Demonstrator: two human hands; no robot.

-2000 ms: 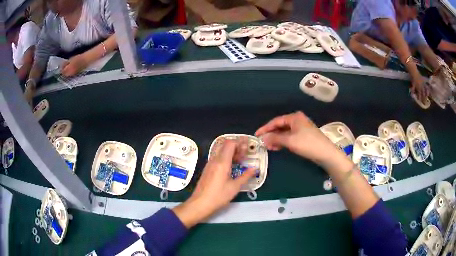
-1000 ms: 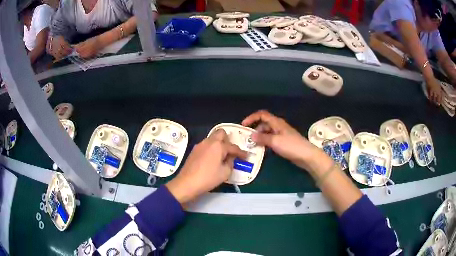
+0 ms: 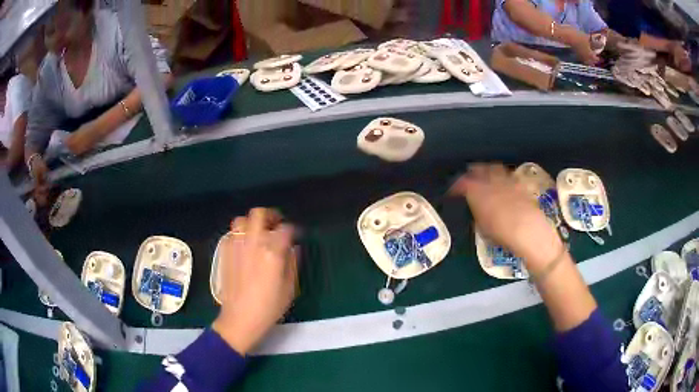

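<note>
My left hand (image 3: 257,272) is blurred and lies over a cream back shell (image 3: 222,268), hiding most of it; I cannot tell if it grips it. My right hand (image 3: 502,210) is blurred over another back shell (image 3: 490,264) at the right, with its fingers pointing left; whether it holds anything cannot be told. Between my hands an uncovered back shell (image 3: 381,213) lies open side up on the belt, with a circuit board, a blue battery (image 3: 426,236) and thin wires. A small pale ring (image 3: 386,295) hangs below it.
More back shells lie along the belt at left (image 3: 162,268) and right (image 3: 582,199). A front shell (image 3: 391,139) lies beyond. A pale metal rail (image 3: 345,331) runs nearer me. A blue bin (image 3: 205,99), front shells pile (image 3: 398,61) and coworkers are opposite. Filled shells (image 3: 651,356) overlap at right.
The view has turned right. My hands have left the shell they worked on together and moved apart, my left over a shell at left, my right over one at right.
</note>
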